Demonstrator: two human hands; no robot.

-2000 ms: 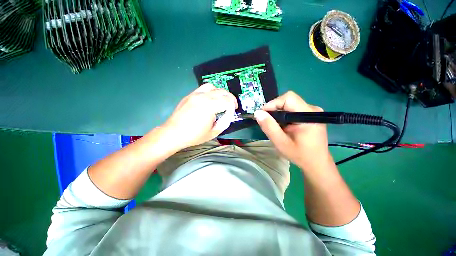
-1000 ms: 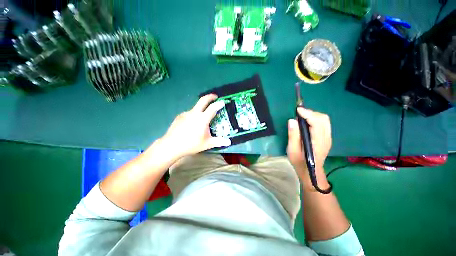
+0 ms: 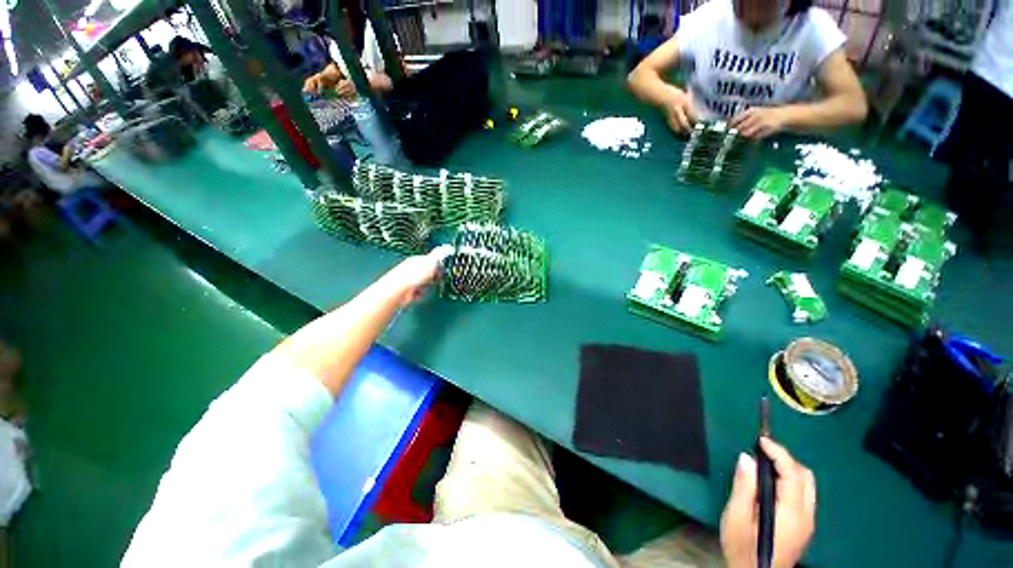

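My left hand reaches out to the left end of the nearest row of upright boards. Its fingertips touch the row; whether they grip a board there cannot be told. My right hand is shut on the soldering iron, which it holds near the bench's front edge with the metal tip pointing up and away. The black work pad lies bare between my hands. A round spool or tin with a pale greyish centre stands beyond the iron tip.
More upright boards stand behind the nearest row. Flat board stacks and a small loose board lie beyond the pad. White parts lie farther off. A black unit is at right. A person opposite handles boards. A blue bin is below.
The view has tilted up and left. My left hand has moved from the panel on the pad to the upright boards, and the pad is now bare. My right hand still holds the iron.
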